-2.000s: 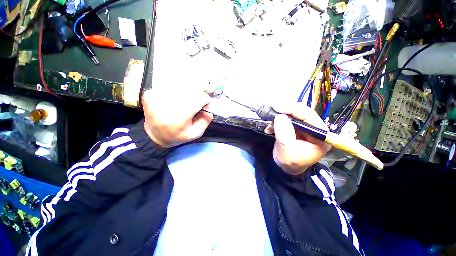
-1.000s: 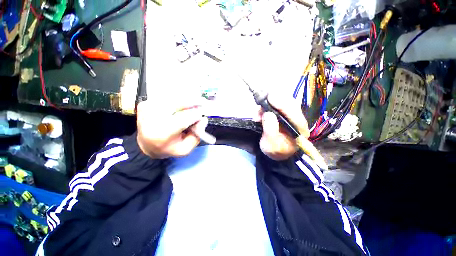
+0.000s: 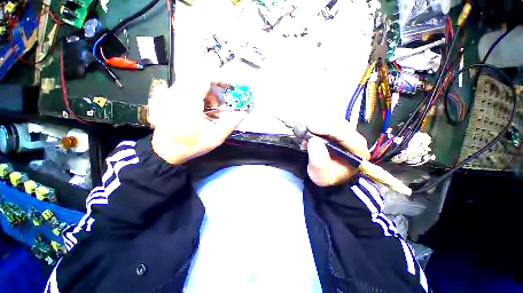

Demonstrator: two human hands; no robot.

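A small green-teal circuit board (image 3: 239, 97) shows at the fingertips of my left hand (image 3: 186, 123), over the near part of the bright white surface. My left fingers hold its left side; part of it is hidden by them. My right hand (image 3: 335, 150) holds a soldering iron (image 3: 344, 152) with a dark grip and a pale yellowish rear end. Its thin tip points up and left, apart from the board. A black cord runs from its rear end to the right.
Loose small parts (image 3: 221, 50) lie on the white surface (image 3: 309, 74). An orange-sleeved clip lead (image 3: 123, 63) lies at left. Blue-and-yellow-handled tools (image 3: 359, 90), bundled wires and a beige perforated tray (image 3: 487, 123) are at right. A blue bin with boards (image 3: 51, 216) is at lower left.
The green-teal board now shows clearly at my left fingertips, and the pale piece seen below those fingers a second ago is no longer visible. The iron has tilted flatter, its tip lower.
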